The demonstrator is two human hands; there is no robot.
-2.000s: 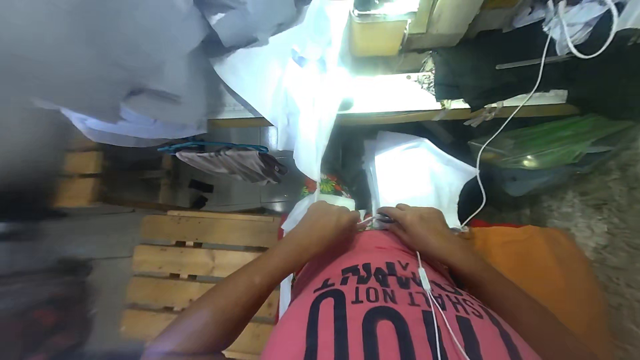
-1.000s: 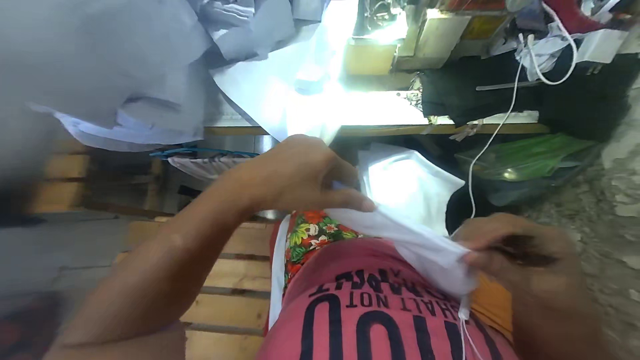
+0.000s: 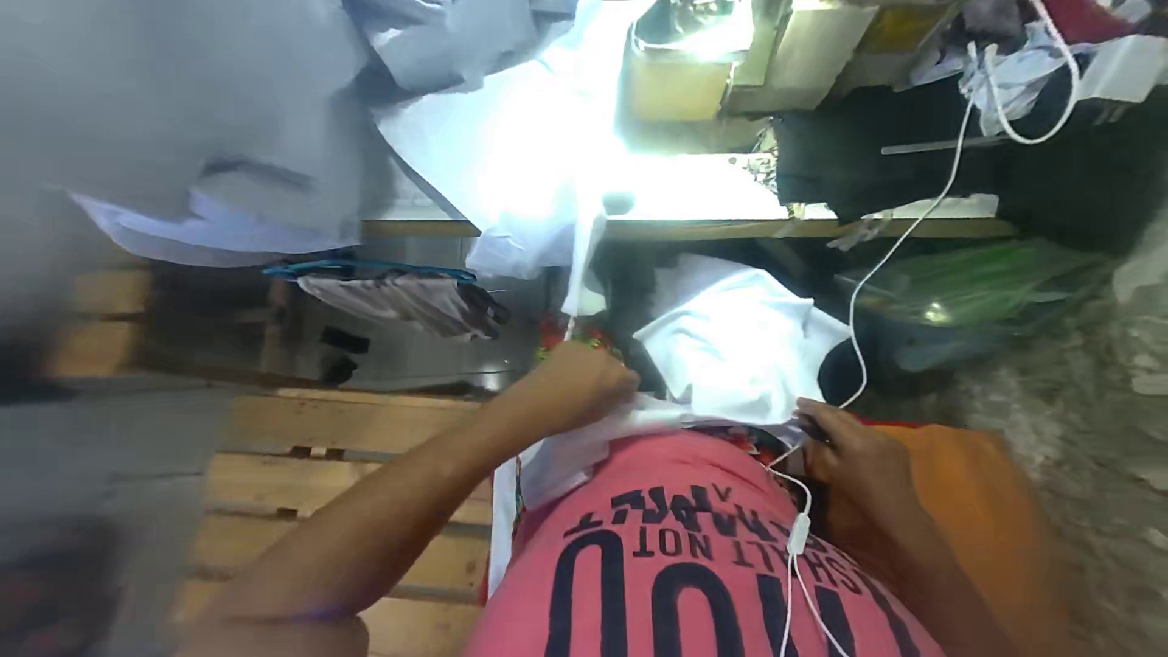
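A strip of white fabric point(image 3: 659, 417) spans my lap, just above the pink printed shirt. My left hand point(image 3: 589, 388) is closed on its left end. My right hand point(image 3: 844, 438) pinches the other end, with a small dark object between its fingers; I cannot tell what it is. More white fabric point(image 3: 744, 338) lies bunched beyond the strip, and a white panel point(image 3: 538, 137) hangs over the table edge under a bright light. A thin white earphone cord point(image 3: 798, 534) runs down the shirt beside my right hand.
The table's wooden edge point(image 3: 693, 228) crosses ahead, with cardboard boxes point(image 3: 680, 87) and dark cloth point(image 3: 876, 146) on it. A slatted wooden bench point(image 3: 347, 484) is at left, orange cloth point(image 3: 976, 511) at right. A green plastic bag point(image 3: 995, 283) sits under the table. Grey fabric point(image 3: 219, 128) fills the upper left.
One second ago the white strip was raised aslant between both hands; now it lies lower across the lap. Two seconds ago the hands were close together; now they are apart.
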